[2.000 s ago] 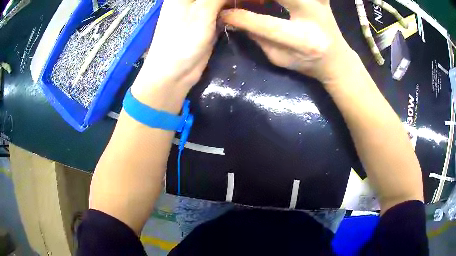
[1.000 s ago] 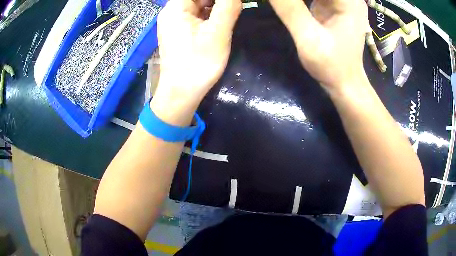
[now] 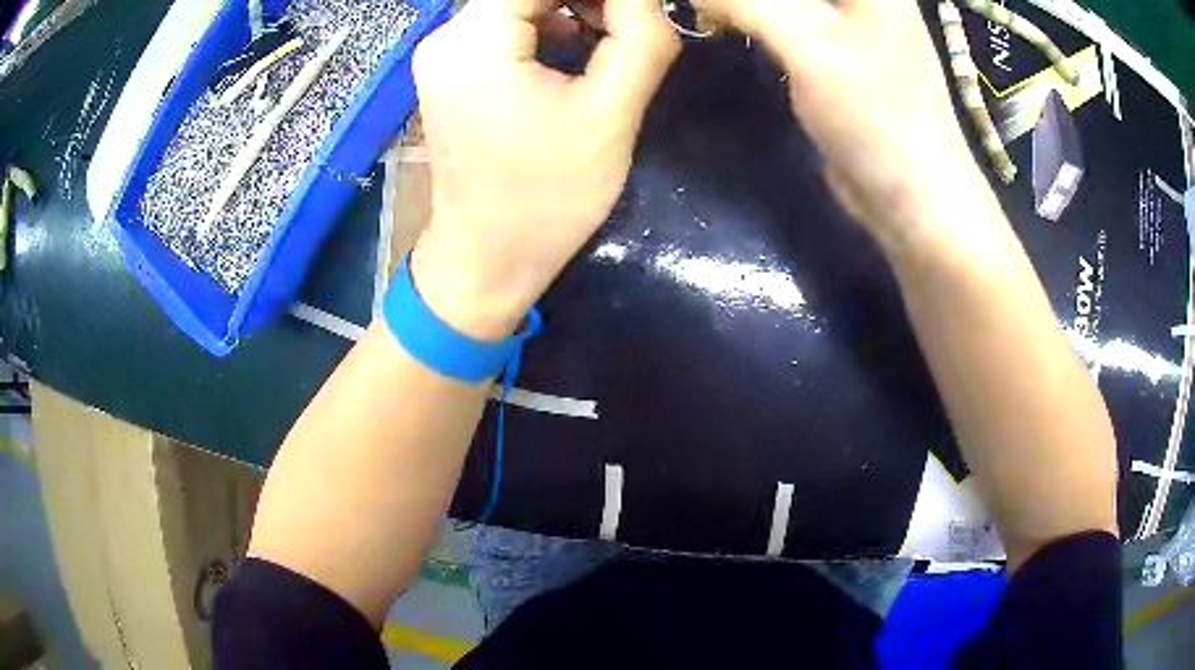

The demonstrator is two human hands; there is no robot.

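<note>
My left hand (image 3: 537, 131), with a bright blue wrist strap (image 3: 439, 333), is at the top centre with its thumb and fingertips close together. My right hand (image 3: 839, 92) is to its right, its fingers reaching towards the left fingertips. A thin, bent silvery strand (image 3: 684, 26) shows between the two hands at the top edge. Which fingers hold it I cannot tell. The right fingertips and part of the left ones are cut off or hidden at the top edge.
A blue bin (image 3: 282, 255) of small silvery parts, with a pale stick (image 3: 275, 128) on them, stands at left. Beige tape-wrapped handles (image 3: 978, 102) and a dark grey wedge-shaped object (image 3: 1052, 157) lie at right on the black printed mat (image 3: 708, 406). A cardboard box (image 3: 118, 511) is below left.
Compared with one second ago, the hands have come closer together at the top, and the thin strand now shows between them. Two seconds ago the hands were also close together.
</note>
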